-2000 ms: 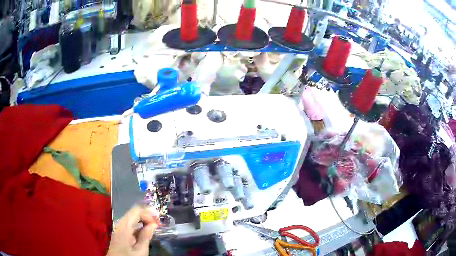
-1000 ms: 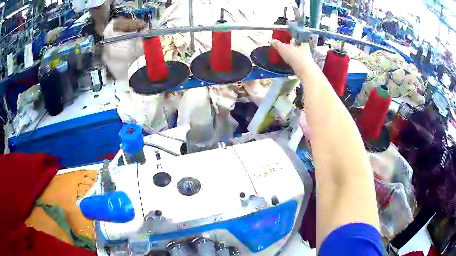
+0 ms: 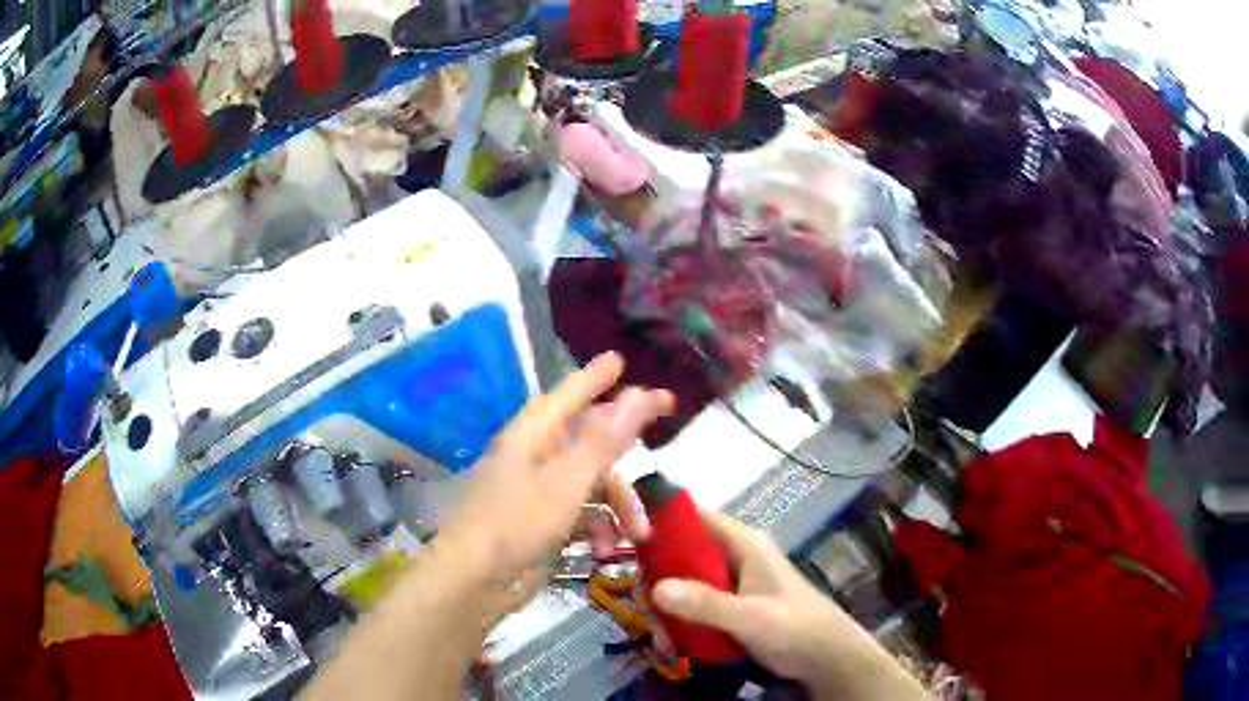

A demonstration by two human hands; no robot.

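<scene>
A red thread cone [image 3: 689,568] with a dark tip is in my right hand [image 3: 753,589], tilted, to the right of the machine. My left hand [image 3: 548,473] is beside the cone's tip, fingers spread, slightly blurred; I cannot tell whether it holds a thread. The white and blue overlock machine [image 3: 329,370] stands to the left. Above it, one black cone disc [image 3: 459,19] has no cone on it. Orange and red scissor handles [image 3: 623,603] are partly hidden behind my hands.
Red cones stand on other discs, one at the back centre [image 3: 710,75]. A clear plastic bag with red scraps [image 3: 740,295] lies behind my hands. Red fabric [image 3: 1075,575] is piled at right. An orange board [image 3: 89,548] and more red fabric are at far left.
The view has swung right. My right hand has taken the red cone off its disc and brought it down in front of me. My left hand has come in beside it.
</scene>
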